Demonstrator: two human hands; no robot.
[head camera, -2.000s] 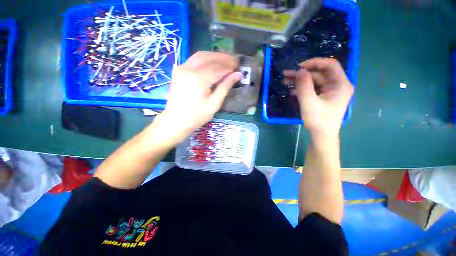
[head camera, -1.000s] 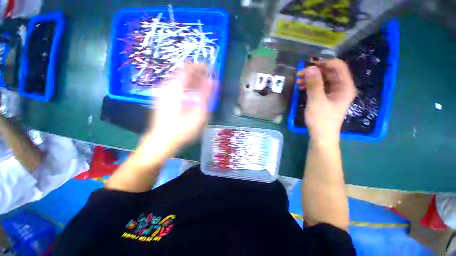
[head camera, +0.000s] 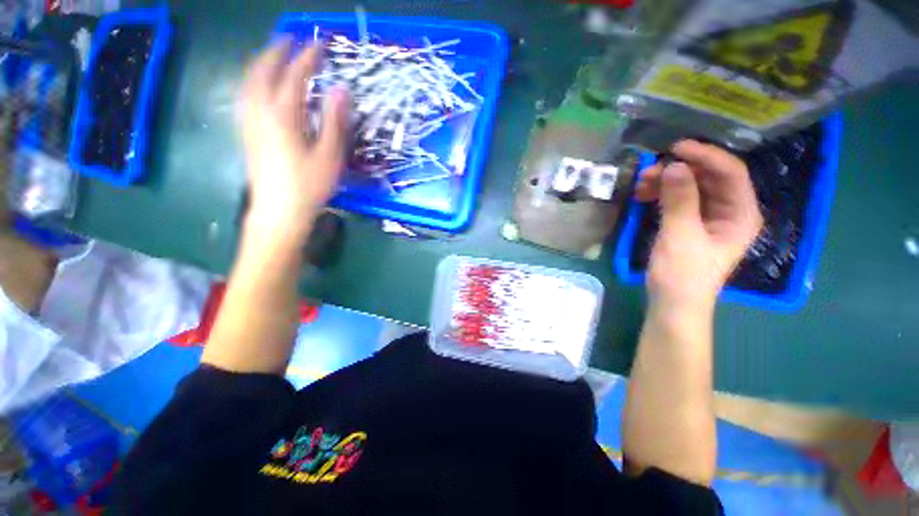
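Observation:
My left hand (head camera: 292, 131) is over the left edge of the left blue bin (head camera: 489, 121), fingers apart above the jumbled white-and-red wired parts (head camera: 393, 96). I see nothing held in it. My right hand (head camera: 700, 217) is above the near left part of the right blue bin (head camera: 821, 217), thumb and fingertips close together; whether a small ring is between them cannot be told. Between the bins, two small whitish blocks (head camera: 586, 179) stand on the worn press base plate (head camera: 549, 217). No wired part shows in them.
The press head (head camera: 746, 71) with a yellow warning label overhangs the right bin. A clear box (head camera: 595, 328) of wired parts in rows lies nearest my body. A black object (head camera: 324, 240) is partly behind my left arm. Another blue bin (head camera: 156, 96) and a person's white sleeve (head camera: 121, 302) are at left.
My left hand has left the press fixture and moved left to the wired parts bin. My right hand stays near the right bin, slightly closer to the fixture. The view has shifted left.

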